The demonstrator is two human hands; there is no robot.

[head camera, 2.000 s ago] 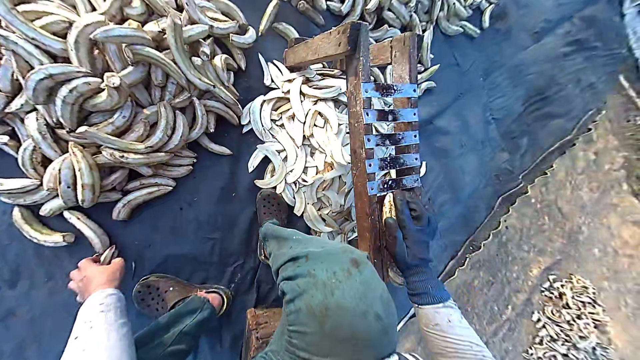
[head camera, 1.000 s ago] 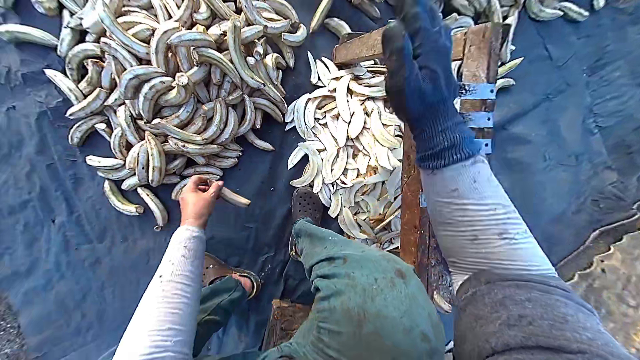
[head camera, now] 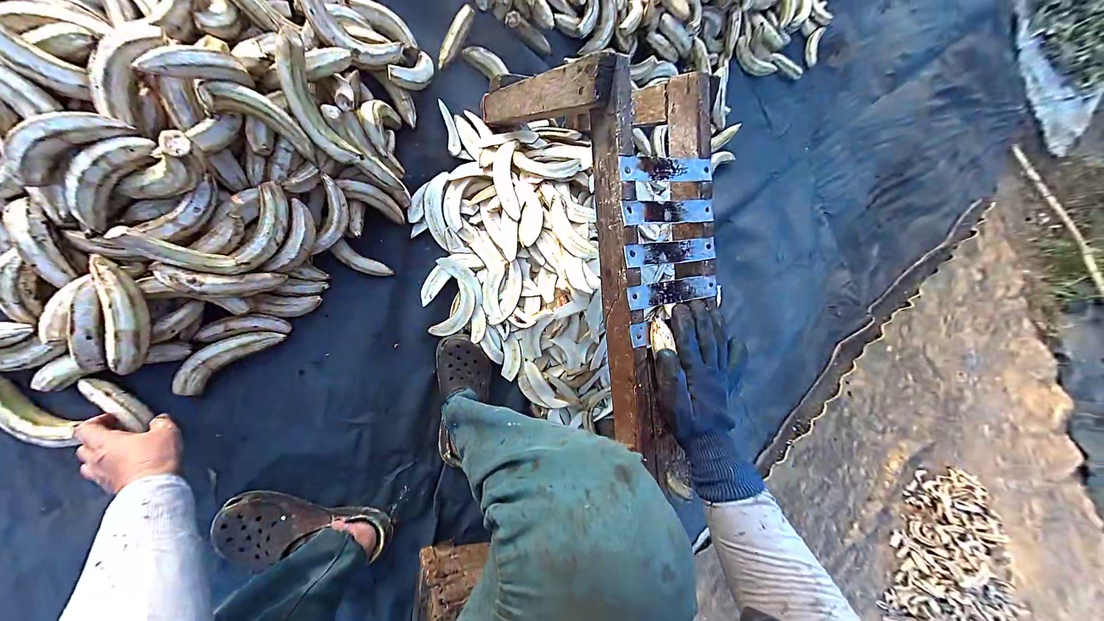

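Note:
My bare left hand has its fingers around a peeled banana-like fruit at the lower edge of a large heap of whole ones. My right hand, in a dark blue knit glove, lies on a wooden slicing frame, over a pale fruit at the lowest of its metal blades. Its palm side is hidden, so its grip cannot be told. Pale cut slices lie in a pile beneath and left of the frame.
Another fruit heap lies at the top on the dark sheet. My shoes, my green-trousered knee and a wooden block are below. Small dried pieces lie at the lower right, beyond the sheet's ridged edge.
My right hand has come down from the frame's top end to its lower blades. My left hand, which held a fruit below the heap, is now at another spot by the heap's lower left.

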